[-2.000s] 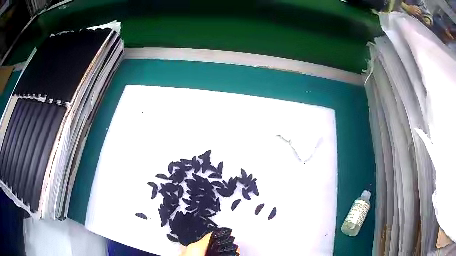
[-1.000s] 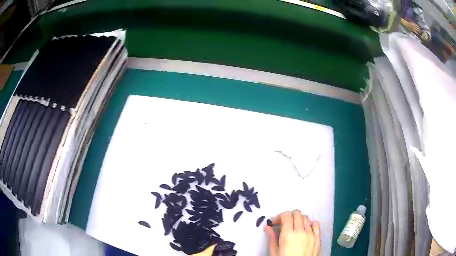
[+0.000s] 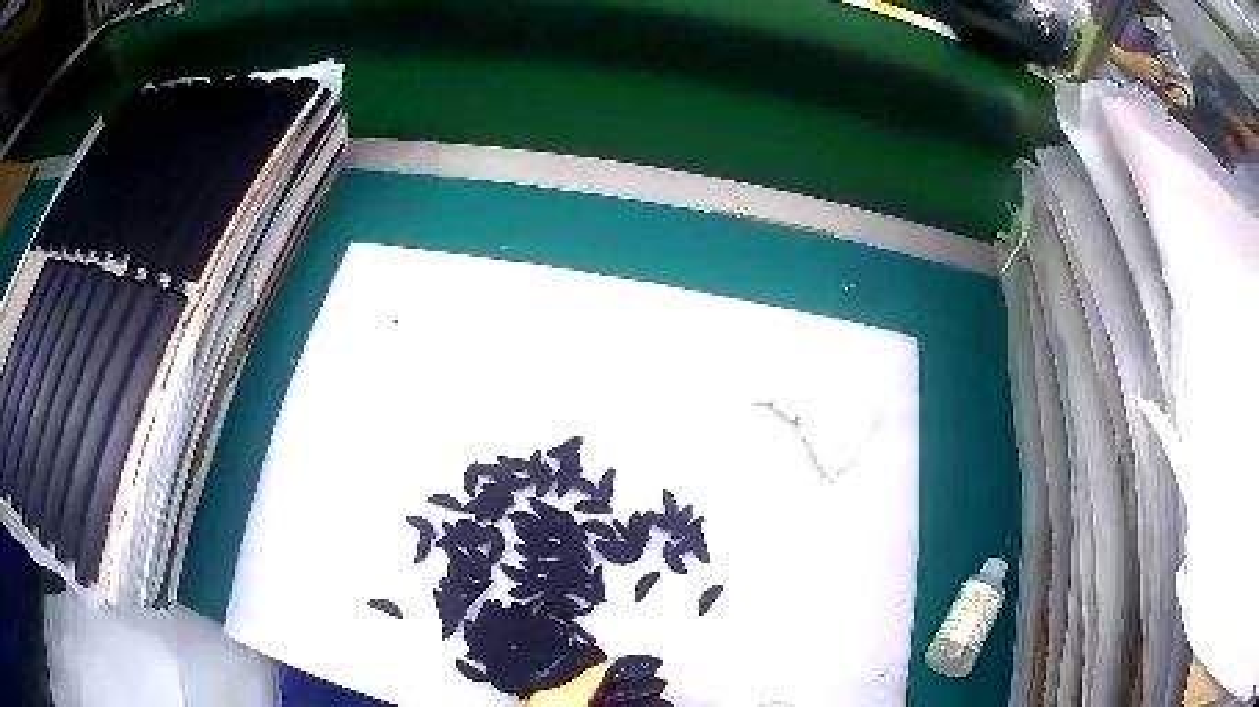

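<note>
A loose pile of small black crescent inserts (image 3: 552, 559) lies on the white foam sheet (image 3: 621, 373), with a few single ones beside it. Part of my left hand (image 3: 569, 688) shows at the bottom edge, below the pile, mostly cut off. Several black inserts (image 3: 635, 682) sit stacked against its right side and appear held in it; the fingertips are hidden. My right hand is out of the picture.
A small clear bottle (image 3: 967, 622) lies right of the sheet on the green mat (image 3: 960, 483). Stacked layers with long black parts (image 3: 83, 401) stand left; a pale stack (image 3: 1091, 414) stands right. A torn scrap (image 3: 835, 449) lies on the sheet.
My right hand came in at the lower right, touched a single insert, and has left the picture. That insert is gone from the sheet. My left hand's stack has shifted slightly right.
</note>
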